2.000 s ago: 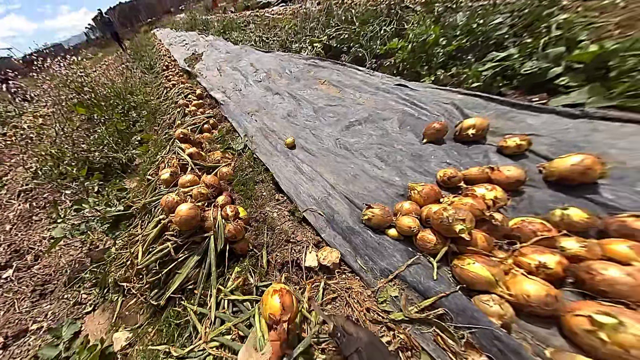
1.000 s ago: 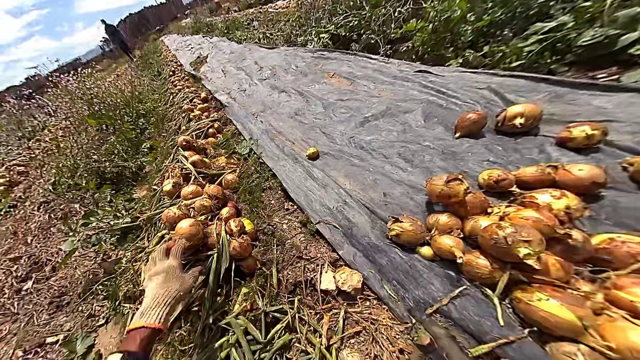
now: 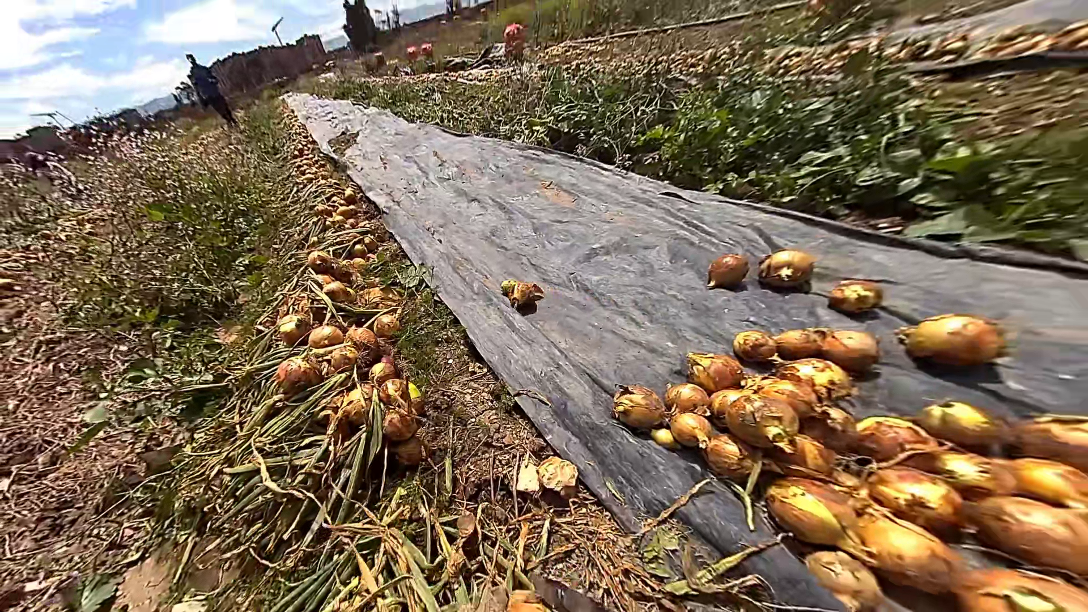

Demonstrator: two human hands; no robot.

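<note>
Neither my left hand nor my right hand is in view. Harvested onions with long drying leaves lie in a row (image 3: 344,357) on the ground at left. Beside them runs a long dark plastic sheet (image 3: 595,255). A pile of brown-yellow onions without long tops (image 3: 761,421) covers its near right part. A few single onions lie just beyond the pile, among them a large one (image 3: 954,340). One ragged brown onion (image 3: 522,294) rests alone near the sheet's left edge. At the bottom edge, an orange-brown thing and a dark thing show only in part; I cannot tell what they are.
Cut leaves and straw (image 3: 340,527) cover the ground at the bottom. Two pale lumps (image 3: 557,474) lie by the sheet's edge. Weeds (image 3: 170,246) stand at left, green plants (image 3: 765,144) beyond the sheet. A person (image 3: 209,87) is far off at upper left.
My gloved left hand, at the onion row one second ago, is out of view. A ragged brown onion now shows on the sheet about where a small yellow-green one lay.
</note>
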